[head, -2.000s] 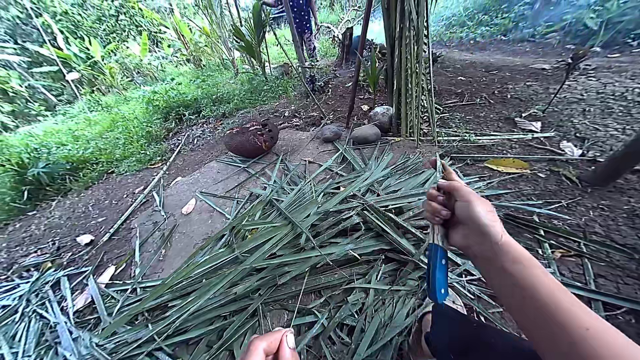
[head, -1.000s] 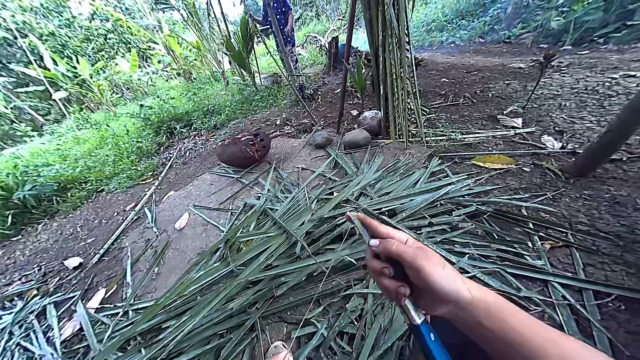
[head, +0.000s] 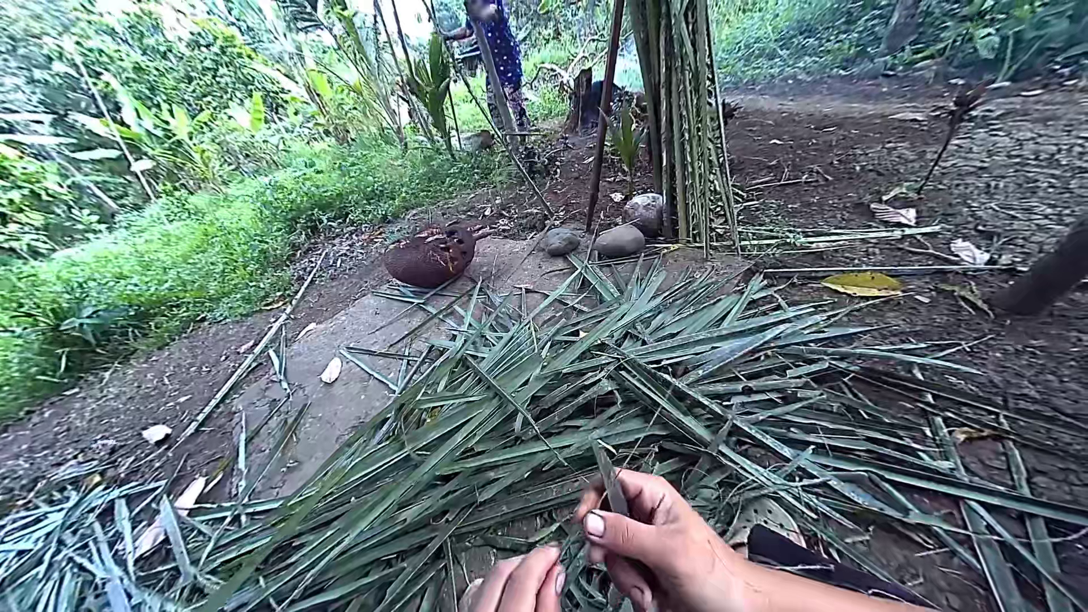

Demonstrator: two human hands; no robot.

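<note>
A large heap of long green palm leaflets [head: 510,425] covers the ground in front of me. Over its near part, my right hand [head: 663,544] is closed around a knife, whose narrow grey blade [head: 610,480] points up between thumb and fingers; the handle is mostly hidden. Close beside it on the left, my left hand [head: 523,582] shows only its curled fingers at the bottom edge. Whether those fingers pinch a thin leaf strip cannot be made out.
Beyond the heap lie a brown, scaly rounded object [head: 429,257], stones [head: 620,241] and a yellow leaf [head: 863,284]. Upright stalks [head: 693,127] stand behind the stones, near a thin pole [head: 605,119]. A person [head: 503,55] stands farther back. A dark post [head: 1045,272] leans in at right.
My right hand has come down and nearer to me with the knife, beside my left hand. The blue handle seen in the earlier frames is now out of sight.
</note>
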